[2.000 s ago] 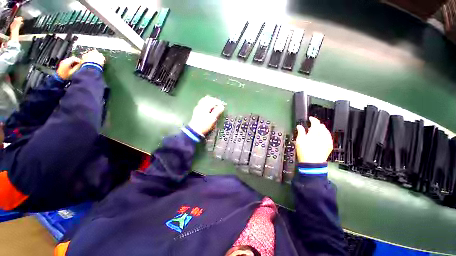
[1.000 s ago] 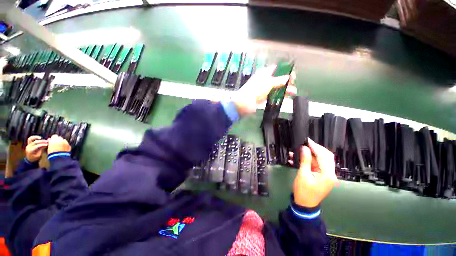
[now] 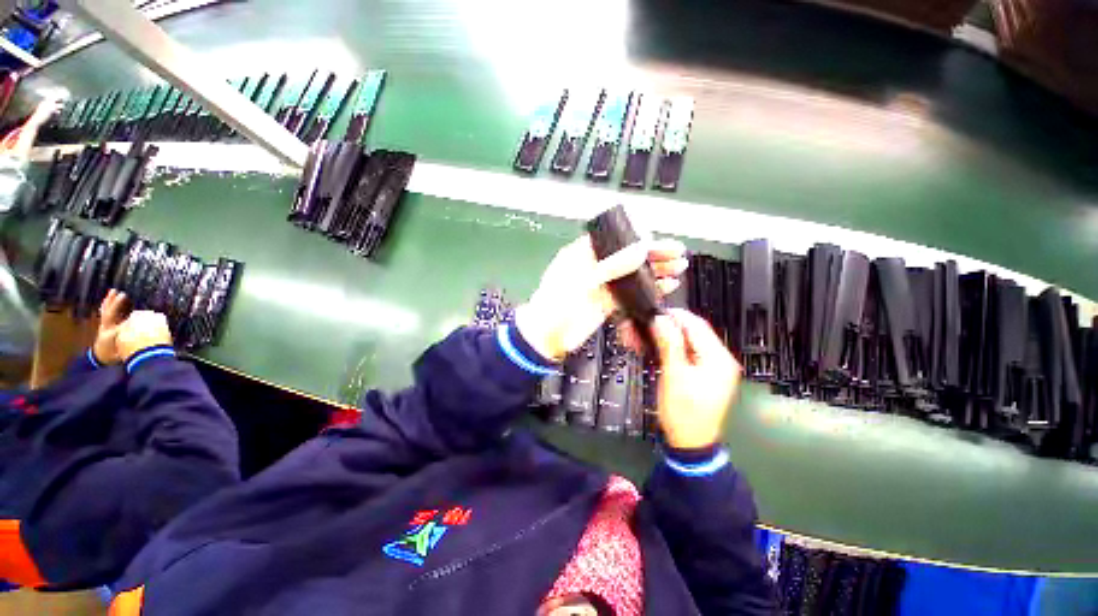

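Both my hands hold one black remote piece [image 3: 626, 262], tilted, its plain back side up, above the near strip. My left hand [image 3: 568, 298] grips its upper part and my right hand [image 3: 696, 385] its lower end. No green shows on it; whether the halves are fully closed I cannot tell. Remotes with keypads [image 3: 583, 383] lie in a row beneath my hands, partly hidden. Plain back shells [image 3: 857, 307] lie in a long packed row at right. Several front halves with green boards [image 3: 612, 132] lie spaced apart on the far strip.
A white rail [image 3: 482, 190] divides the bench. A bundle of black shells [image 3: 349, 199] lies at left below a slanted metal bar [image 3: 199, 78]. Another worker's hands [image 3: 130, 331] are beside a row of black remotes [image 3: 139, 277]. A blue bin [image 3: 963, 590] holding black pieces sits below the bench edge.
My left hand has come back from the far strip with the front half, and my right hand has brought the back shell left to it. The green board it showed is now out of sight.
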